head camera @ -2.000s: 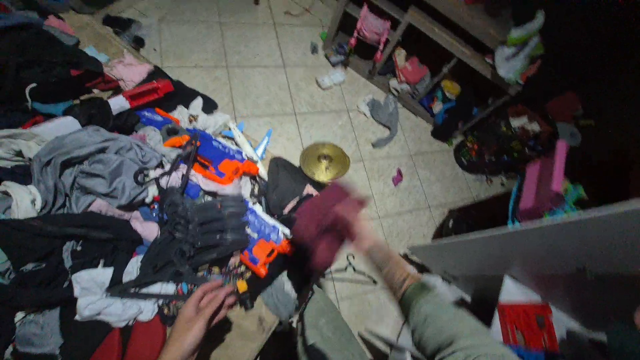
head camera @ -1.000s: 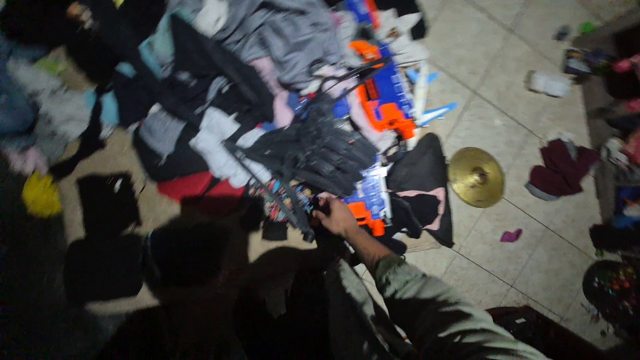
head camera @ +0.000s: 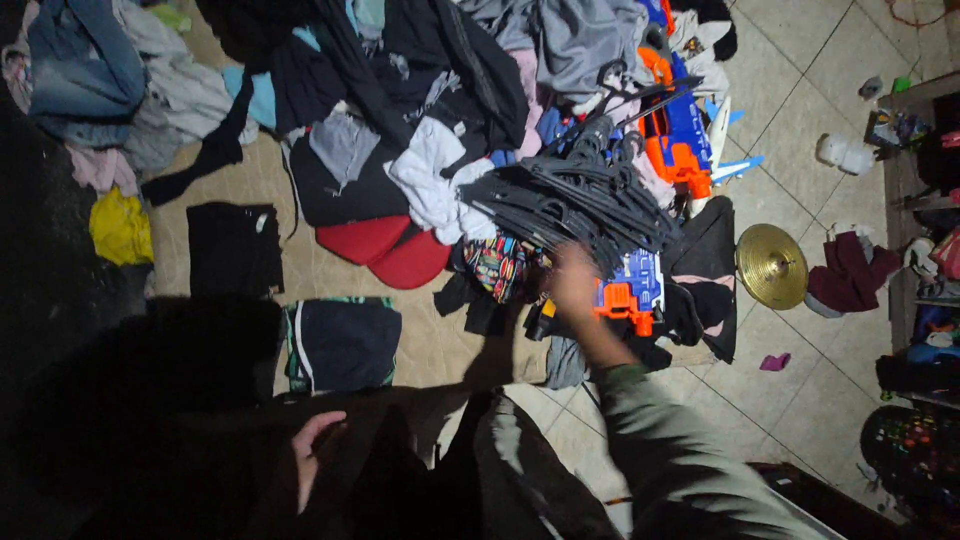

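Note:
My right hand (head camera: 574, 289), blurred, reaches to the pile at the near edge of the bed, beside a multicoloured patterned cloth (head camera: 496, 266); whether its fingers grip it is unclear. A heap of black plastic hangers (head camera: 592, 187) lies just beyond, and a blue and orange toy blaster (head camera: 637, 289) is to its right. In shadow at the lower left, my left hand (head camera: 311, 450) is apart from the clothes, fingers curved, with nothing seen in it. Folded black cloth (head camera: 232, 247) and folded dark shorts with a white stripe (head camera: 345, 345) rest on the tan cover (head camera: 442, 330).
Heaped clothes, among them jeans (head camera: 86, 67), a red and black item (head camera: 405, 255) and a yellow cloth (head camera: 120, 225), cover the far side. On the tiled floor to the right lie a brass cymbal (head camera: 772, 266) and a maroon garment (head camera: 855, 270). A shelf (head camera: 900, 225) stands beyond.
Two seconds ago my right hand was out over the floor side with a maroon cloth; that cloth now lies on the tiles past the cymbal. My right hand is back at the pile. The view has swung left.

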